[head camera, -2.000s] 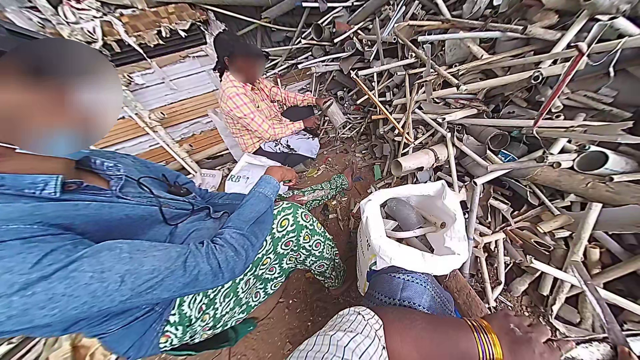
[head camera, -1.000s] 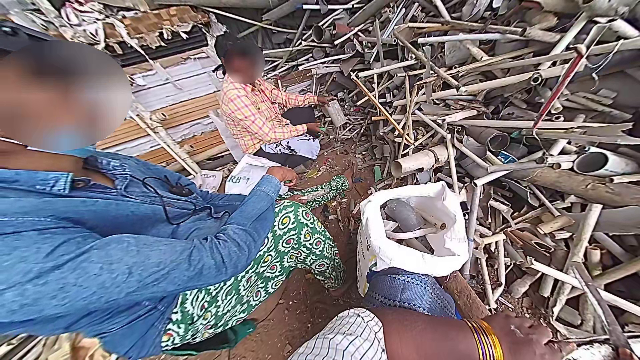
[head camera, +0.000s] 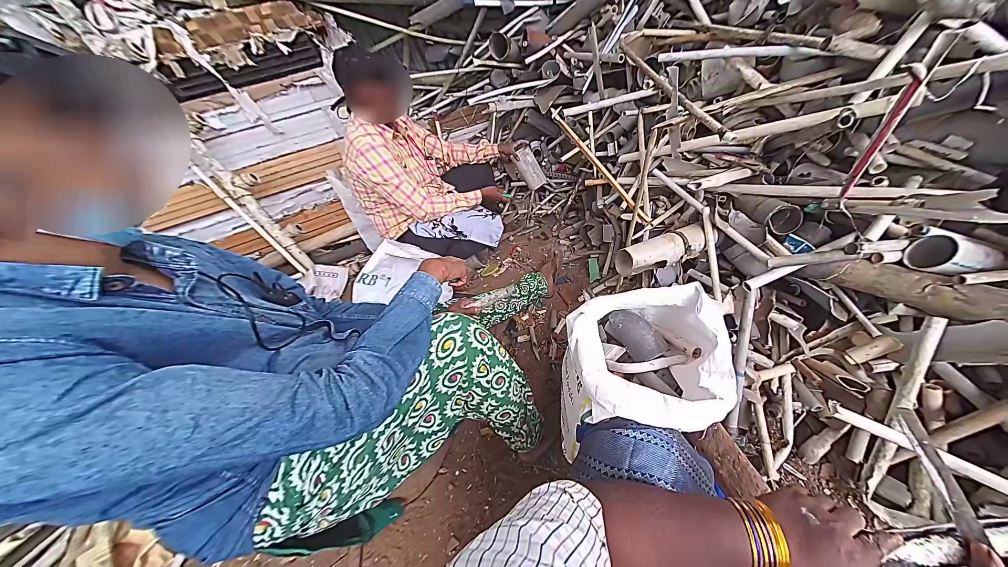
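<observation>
My left hand (head camera: 827, 529), with yellow bangles at the wrist, reaches right along the bottom edge from a striped sleeve. Its fingers lie against a pale pipe piece (head camera: 929, 550) at the lower right; whether they close around it, I cannot tell. At the bottom right corner a small bit of skin, probably my right hand (head camera: 980, 554), shows at the far end of that piece; the rest is out of frame. Just above my forearm a blue patterned cloth (head camera: 642, 457) touches an upright white woven sack (head camera: 571, 362). Inside the sack are a grey rounded piece (head camera: 634, 335) and several pipe pieces.
A large heap of scrap pipes (head camera: 787, 142) fills the right side. On the left sits a person in a denim shirt (head camera: 236, 409); farther back, a person in a checked shirt (head camera: 402, 177) holds a pipe piece (head camera: 529, 168). Stacked strips (head camera: 276, 185) lie behind them.
</observation>
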